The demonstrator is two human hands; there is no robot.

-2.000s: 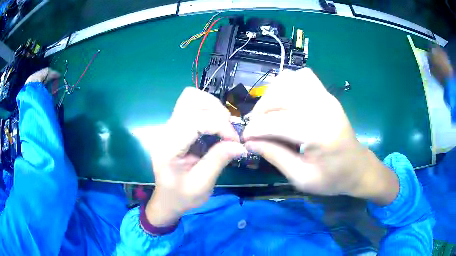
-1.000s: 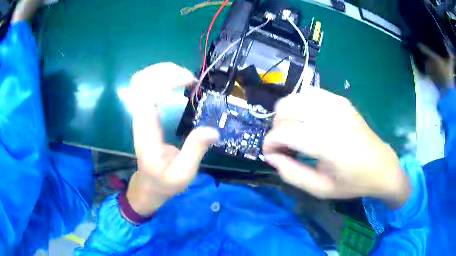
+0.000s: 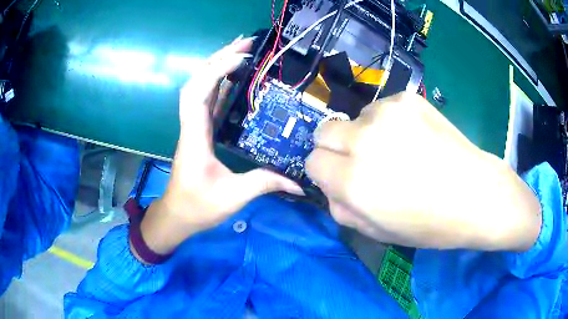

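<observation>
The black device unit lies on the bench, tilted, its blue main board at the end nearest me. My left hand wraps the unit's near left corner, fingers along its left side and thumb at the board's near edge. My right hand is curled over the board's right part, fingertips down at it; what they pinch is hidden. A white cable runs down the unit to my right hand, with a small pale loop beside the fingers. Red, yellow and white wires enter the board's left side. Orange flex cable and black tape lie behind it.
Green bench mat. A small white part lies right of the unit. A pale sheet with yellow edge is at the right. A green tray is below the bench edge. A blue sleeve or smock is at the left.
My view has turned and shifted, so the unit appears more tilted. My left hand has come from above the board to around the unit's left corner. My right hand has moved further over the board.
</observation>
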